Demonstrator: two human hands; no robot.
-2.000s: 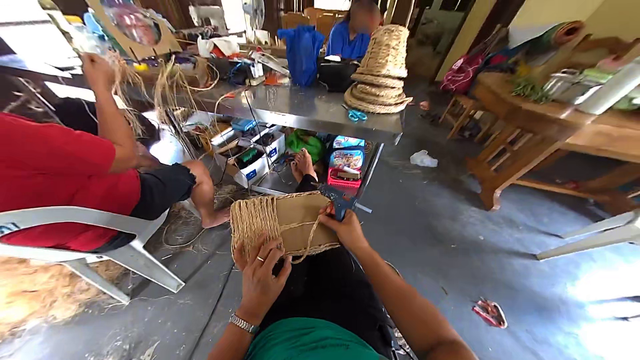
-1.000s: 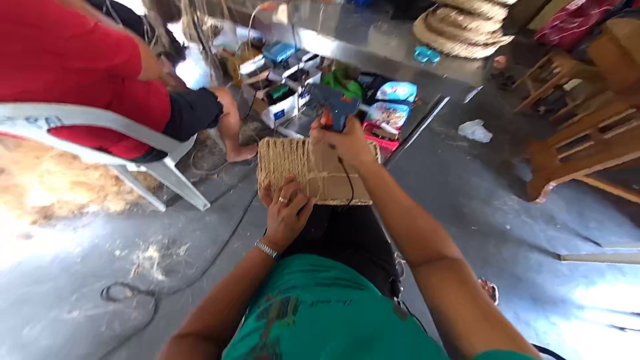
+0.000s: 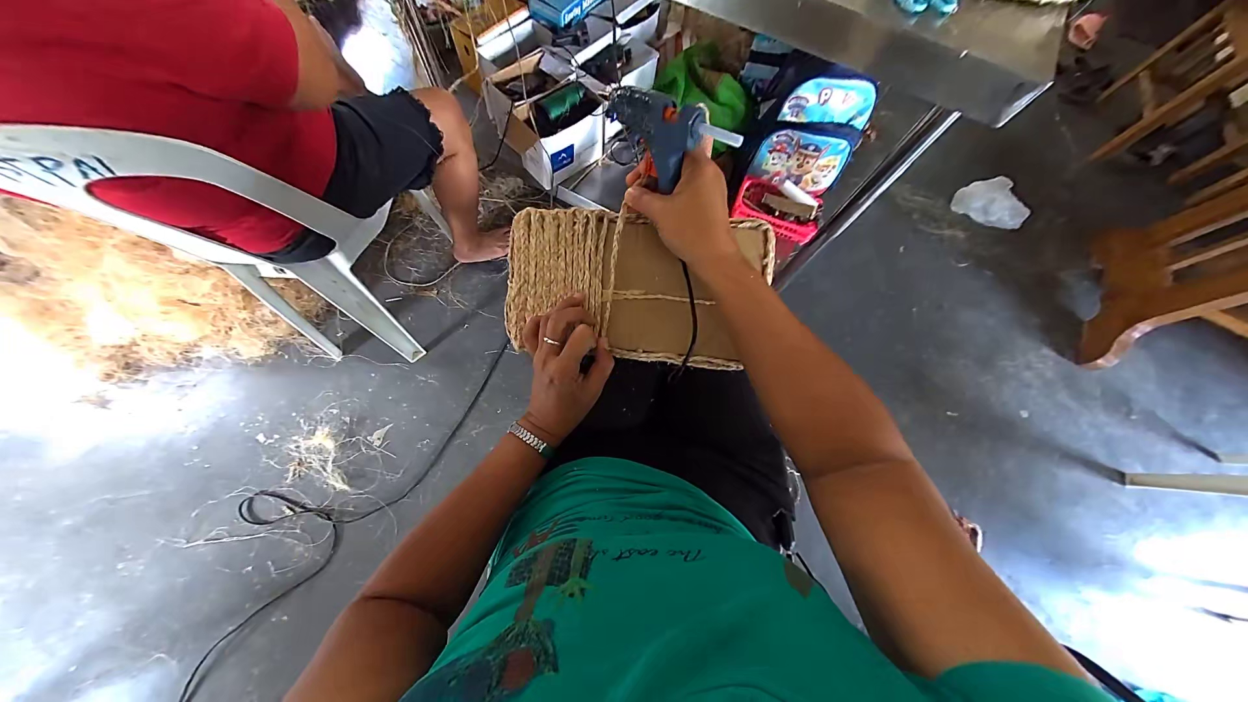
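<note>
A rectangular cardboard panel lies across my lap, its edge trimmed with braided cord. Rows of braided natural-fibre cord cover its left part. My left hand presses on the near edge of these rows, fingers bent. In my right hand is a blue glue gun with a clear glue stick in its back end, held over the panel's far edge. A strand of braided cord runs between my two hands, near the right thumb. The gun's black cable hangs across the bare cardboard.
A person in a red shirt sits on a white plastic chair at left. Ahead are boxes, a red basket and a metal table. A black cable and loose fibre lie on the floor; wooden furniture stands right.
The view has tilted down and shifted since the first frame. My left hand now sits at the panel's near edge, lower than two seconds ago. The glue gun has stayed in my right hand.
</note>
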